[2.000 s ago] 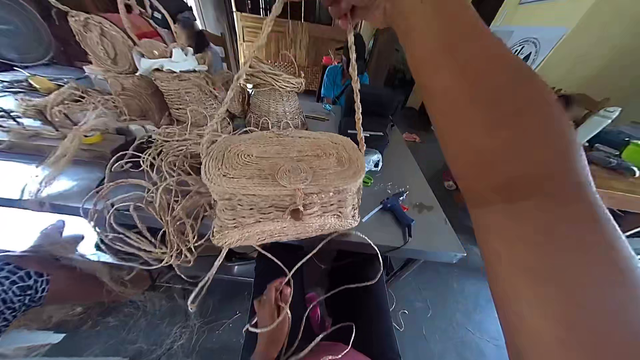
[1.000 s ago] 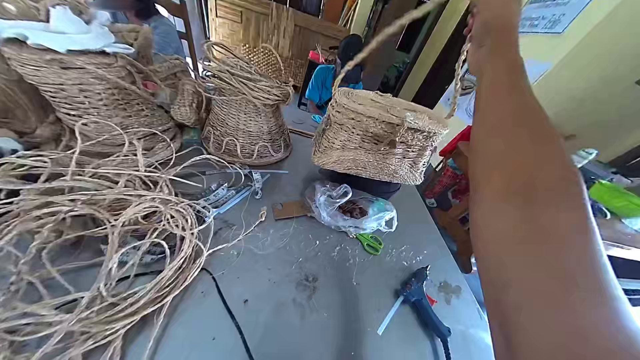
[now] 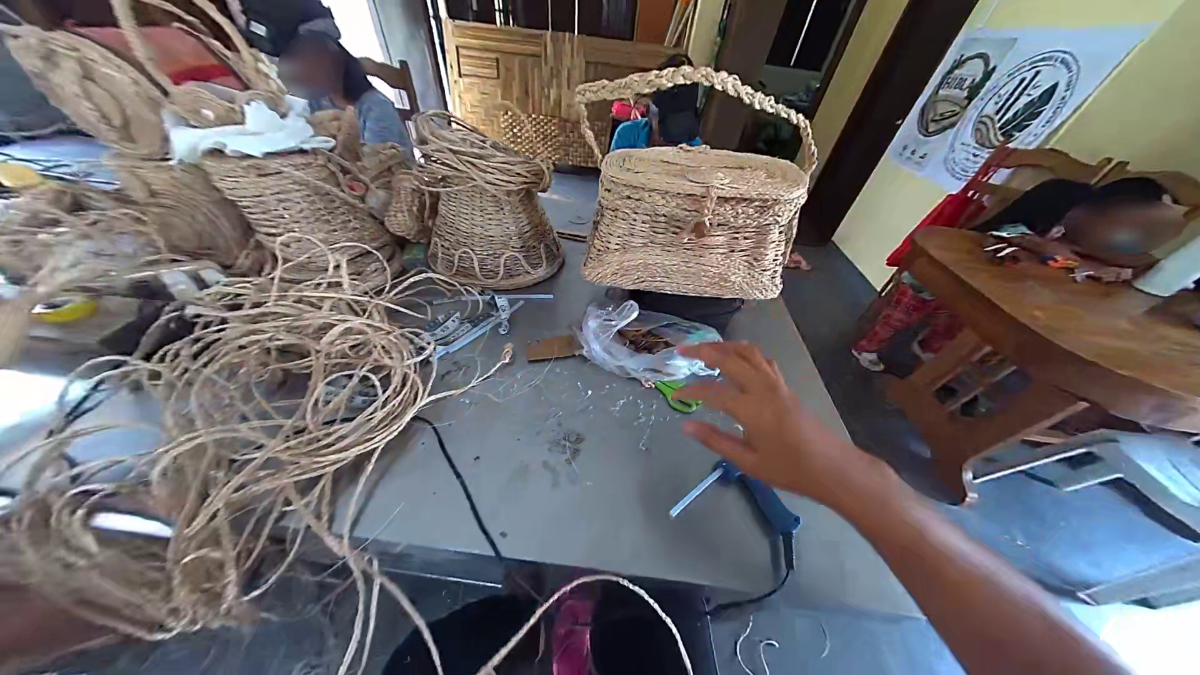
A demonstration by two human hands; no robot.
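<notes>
A woven fiber basket bag (image 3: 694, 225) with an oval lid, a front toggle and a raised braided handle stands on a dark object at the table's far right. My right hand (image 3: 750, 422) is spread and holds nothing, nearer me than the bag. It is beside green-handled scissors (image 3: 677, 396) and a clear plastic bag (image 3: 642, 342) with brown contents. Below the hand lies a blue hot glue gun (image 3: 769, 502) with a glue stick. A large tangle of natural cord (image 3: 309, 394) covers the left side. My left hand cannot be made out.
Woven baskets (image 3: 492, 220) and coiled cord stand at the back left. A measuring tape (image 3: 450, 328) and a cardboard piece (image 3: 553, 349) lie on the grey table (image 3: 600, 525). Other people sit beyond, one at a wooden table (image 3: 1059, 300) on the right. A black cable (image 3: 464, 487) crosses the tabletop.
My right hand has let go of the bag's handle and come back toward me. The bag, held up by its handle before, now stands at the far end. The view has swung.
</notes>
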